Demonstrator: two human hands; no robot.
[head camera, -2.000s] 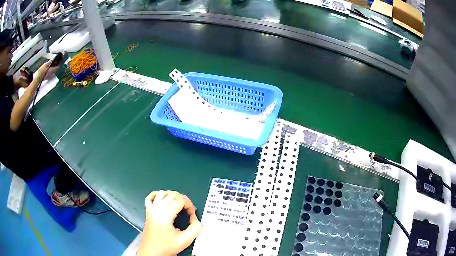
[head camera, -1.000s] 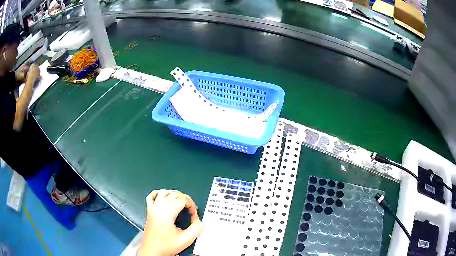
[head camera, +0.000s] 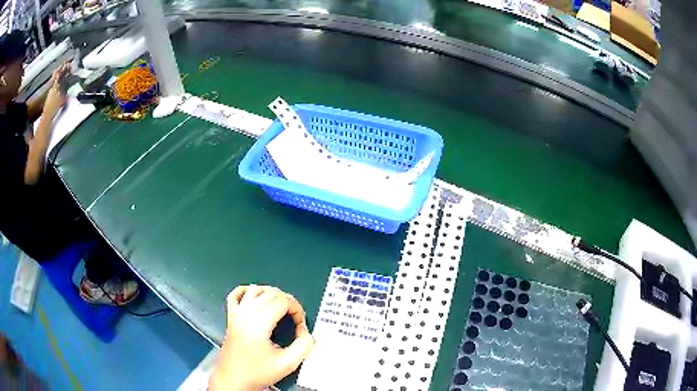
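Observation:
My left hand (head camera: 264, 336) is at the bottom centre, fingers curled round a small black object (head camera: 283, 331) that shows only between fingers and thumb. My right hand is not in view. Just right of my left hand lies a white label sheet (head camera: 348, 321) with rows of dark blue-black rectangles at its top. Beside it are two long white dotted strips (head camera: 416, 305). Further right lies a shiny clear backing sheet (head camera: 535, 344), with black round pads (head camera: 495, 293) at its upper left and down its left edge.
A blue perforated basket (head camera: 329, 208) with used white liner stands behind the sheets. A white foam tray (head camera: 624, 294) at right holds black devices (head camera: 648, 366) with cords. A person (head camera: 30, 160) sits at far left, near a blue container of orange cords (head camera: 136, 85). A pillar (head camera: 159, 46) stands behind.
The view has shifted slightly, so the basket and sheets appear a little further right. My left hand keeps its curled grip. The seated person's hands have moved up.

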